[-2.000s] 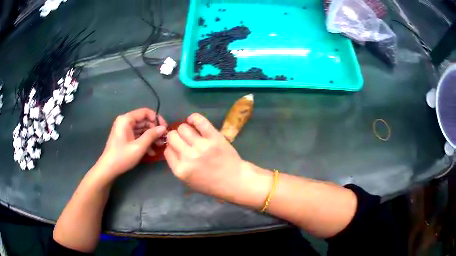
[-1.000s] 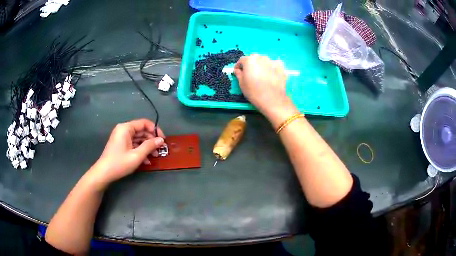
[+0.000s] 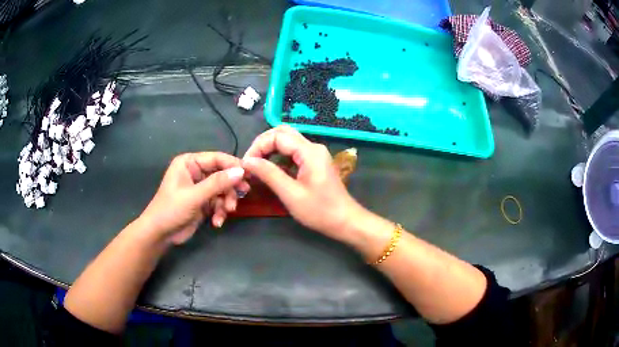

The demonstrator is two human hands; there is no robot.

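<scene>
My left hand [image 3: 197, 193] and my right hand [image 3: 305, 176] meet at their fingertips above the red-brown block [image 3: 261, 206]. A corded piece is held in my left hand, its black cord [image 3: 220, 115] running up and back from the fingers; its end is mostly hidden. My right thumb and index finger are pinched together beside it; a small part between them is too small to make out. The awl with the tan wooden handle [image 3: 346, 165] lies behind my right hand, partly covered. The teal tray [image 3: 380, 137] holds a heap of small black parts [image 3: 313, 91].
A pile of corded pieces [image 3: 58, 146] lies at left. A white-ended piece [image 3: 248, 98] lies beside the tray. A blue tray [image 3: 400, 9] is behind. A plastic bag [image 3: 492, 61] on checked cloth, a rubber band [image 3: 511, 209] and a small fan [image 3: 605, 186] are at right.
My right hand has come back from the teal tray to my left hand. It now covers part of the block and the awl. The whole view has shifted slightly.
</scene>
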